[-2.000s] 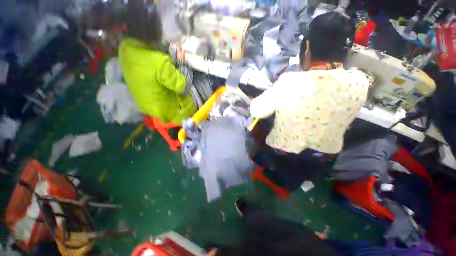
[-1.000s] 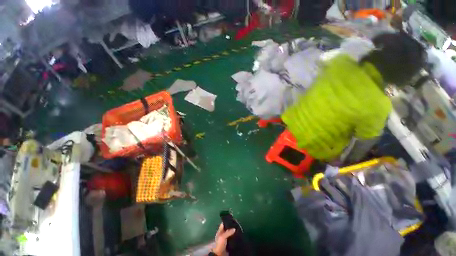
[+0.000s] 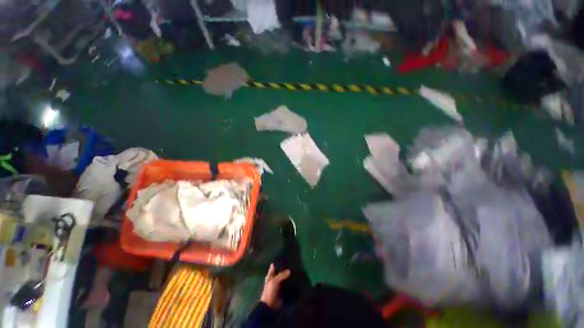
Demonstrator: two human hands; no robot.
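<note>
My left hand (image 3: 274, 285) shows small and blurred at the bottom centre, beside the dark cloth of my own clothing. Its fingers look partly bent; I cannot tell whether it holds anything. My right hand is not in view. A red-orange plastic basket (image 3: 255, 211) stands left of centre, full of cream cut pieces (image 3: 208, 214). A yellow-orange slatted basket (image 3: 182, 298) is just below it, cut off by the bottom edge.
Grey cloth (image 3: 442, 237) is heaped on the right. Pale pieces (image 3: 306, 159) lie on the green floor (image 3: 333, 128) near a yellow-black tape line (image 3: 320, 86). A white table (image 3: 70, 256) with black-handled scissors (image 3: 64, 225) is at the left. A lime-green garment (image 3: 506, 318) shows at the bottom right.
The view has swung away from the sewing machines and the seated people. The basket of cream pieces now appears larger. My left hand has stayed low near the bottom centre.
</note>
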